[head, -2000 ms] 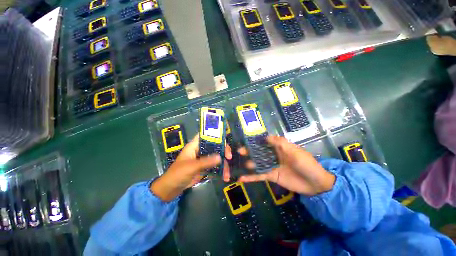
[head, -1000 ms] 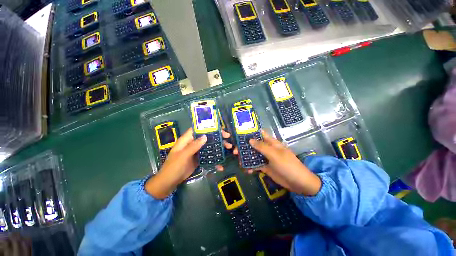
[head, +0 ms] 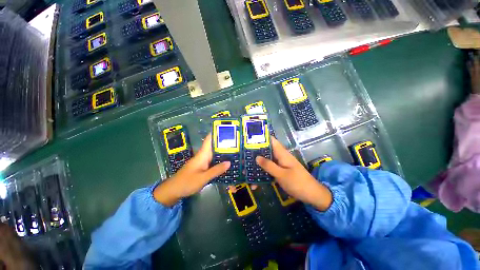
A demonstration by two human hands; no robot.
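My left hand holds a keypad phone upright, thumb on its keys. My right hand holds a second keypad phone, thumb on its keys. The two phones are side by side, about touching, with yellow frames and lit blue-white screens. They are above a clear plastic tray that holds several more phones. One tray phone has a lit white screen; another has a dark screen. Two tray phones behind the held ones are mostly hidden.
A grey metal post is bolted behind the tray. A phone tray lies at upper left, a raised tray stack at upper right beside a red marker. An empty tray stack is far left. Co-workers' pink sleeve shows right.
The two held phones have come together, the left one moving right and down. The view has shifted slightly. Both hands still hold their phones, screens still lit.
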